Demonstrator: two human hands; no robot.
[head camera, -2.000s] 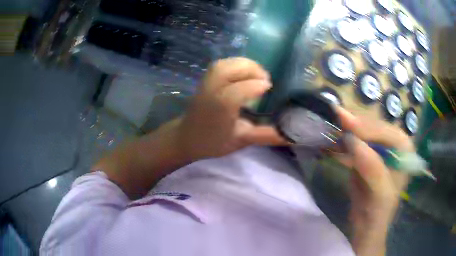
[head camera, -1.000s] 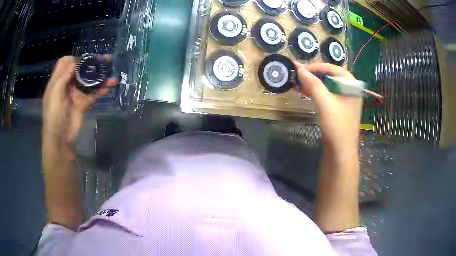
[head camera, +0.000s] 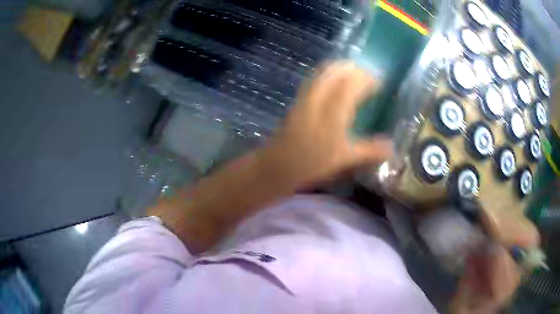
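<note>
My right hand (head camera: 497, 260), blurred at the lower right, holds a pale-faced, dark-edged round speaker driver (head camera: 449, 233) below the packing tray's near edge. The test probe (head camera: 529, 256) also sticks out of this hand, pale end to the right. My left hand (head camera: 328, 116), blurred, is left of the packing tray with thumb and fingers apart; nothing shows in it. The clear packing tray (head camera: 402, 132) holds several drivers lying flat, silver-white ringed centres up, over brown card. The slotted source tray (head camera: 258, 80) with dark rows is behind my left forearm.
Green mat (head camera: 393, 46) with a yellow and red strip lies between the trays. A yellow strip (head camera: 551, 160) shows at the right edge. A brown block (head camera: 48, 30) is at the upper left, above grey floor (head camera: 55, 153). A pale block (head camera: 195, 138) is below the source tray.
My left hand has left the source tray, where it held a driver, and is now empty beside the packing tray. My right hand has moved off the tray with a driver. The view has tilted.
</note>
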